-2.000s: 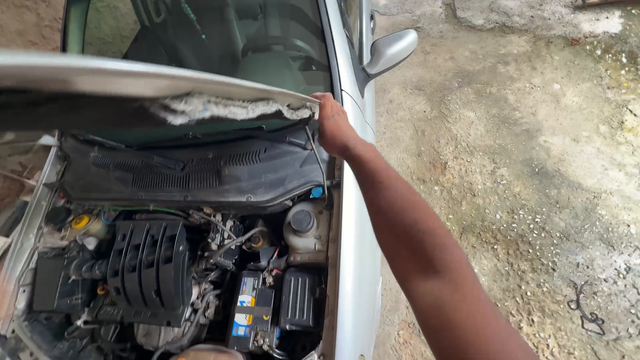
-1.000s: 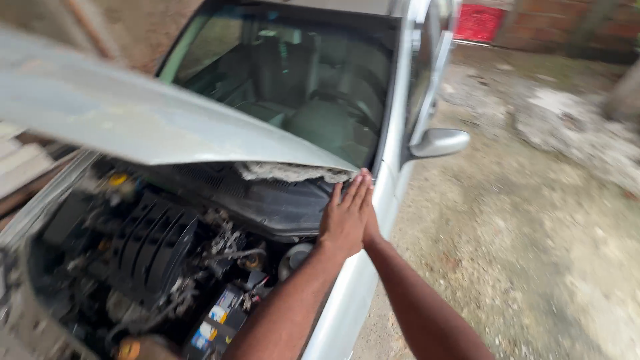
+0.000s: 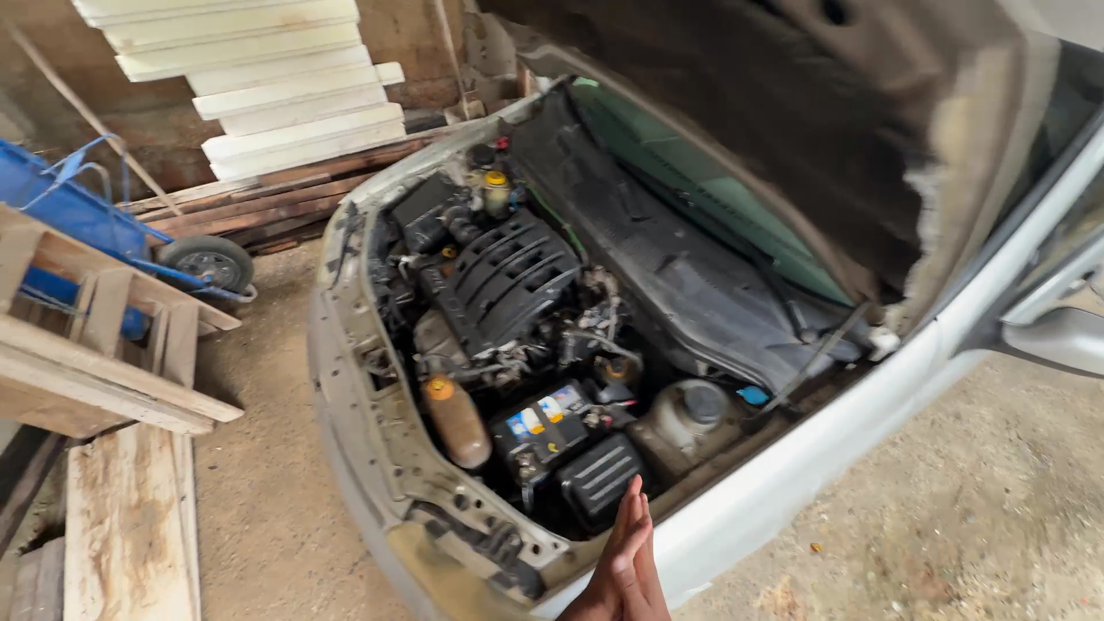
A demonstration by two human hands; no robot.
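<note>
My left hand (image 3: 604, 569) and my right hand (image 3: 642, 561) are pressed palm to palm at the bottom centre, fingers extended, holding nothing. They are in front of the fender (image 3: 776, 466) of a silver car, just below a black ribbed box (image 3: 601, 479) in the engine bay. Beside that box sits the car battery (image 3: 542, 423). The ribbed black engine cover (image 3: 509, 280) lies farther back, and a brown reservoir with an orange cap (image 3: 457, 423) stands at the front. Over the windshield side, the hood (image 3: 776, 112) is raised, its torn lining showing.
A wooden stepladder-like frame (image 3: 103, 345) and a blue wheelbarrow (image 3: 86, 207) stand at the left. White foam panels (image 3: 276, 78) are stacked on wooden planks (image 3: 285, 198) by the wall. The side mirror (image 3: 1061, 336) juts out at the right.
The hood edge, touched by my hands one second ago, is now free of them, and the hood stands higher. My hands have come together palm to palm. The view has swung toward the car's front.
</note>
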